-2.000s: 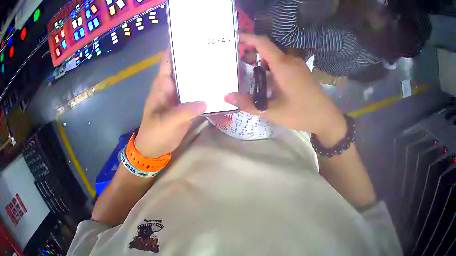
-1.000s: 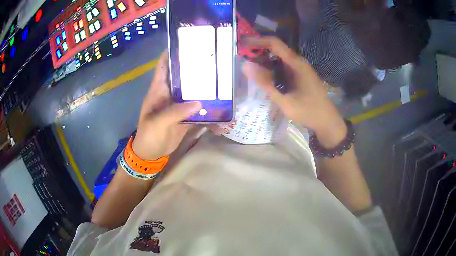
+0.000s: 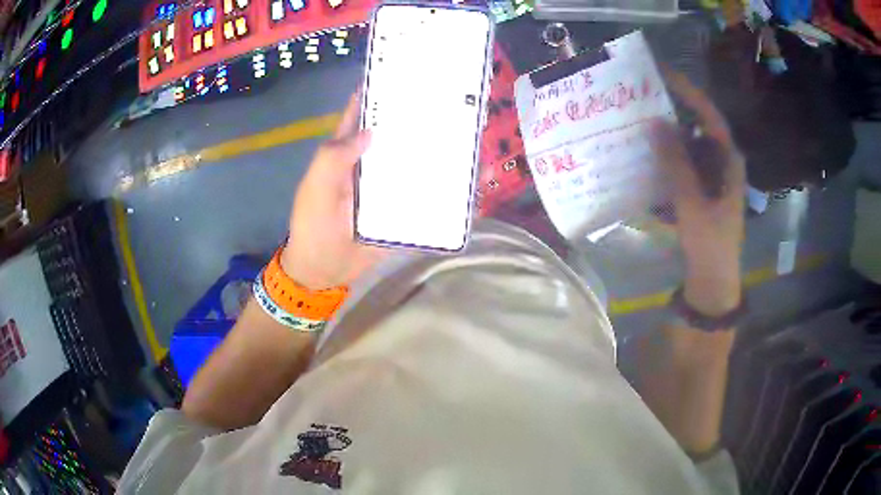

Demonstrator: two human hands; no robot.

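Observation:
The smartphone [image 3: 423,126] is upright with a bright white screen. My left hand [image 3: 328,208] holds it from its left side and behind. My right hand [image 3: 700,184] is blurred and holds the note sheet [image 3: 599,135] by its right edge, beside the phone. The sheet has red and blue handwriting and a dark clip at its top. A dark item, perhaps the pen, is blurred in my right hand.
A red panel [image 3: 275,41] with glowing keys lies at the upper left. Another red part [image 3: 499,145] shows between phone and sheet. A blue plastic stool [image 3: 205,329] stands at left. Ribbed black units [image 3: 811,406] stand at lower right. A dark, blurred shape is beyond my right hand.
My right hand has moved right and now holds up the note sheet, which was lying behind the phone. The phone has shifted right, and its screen changed from app cards to a white page.

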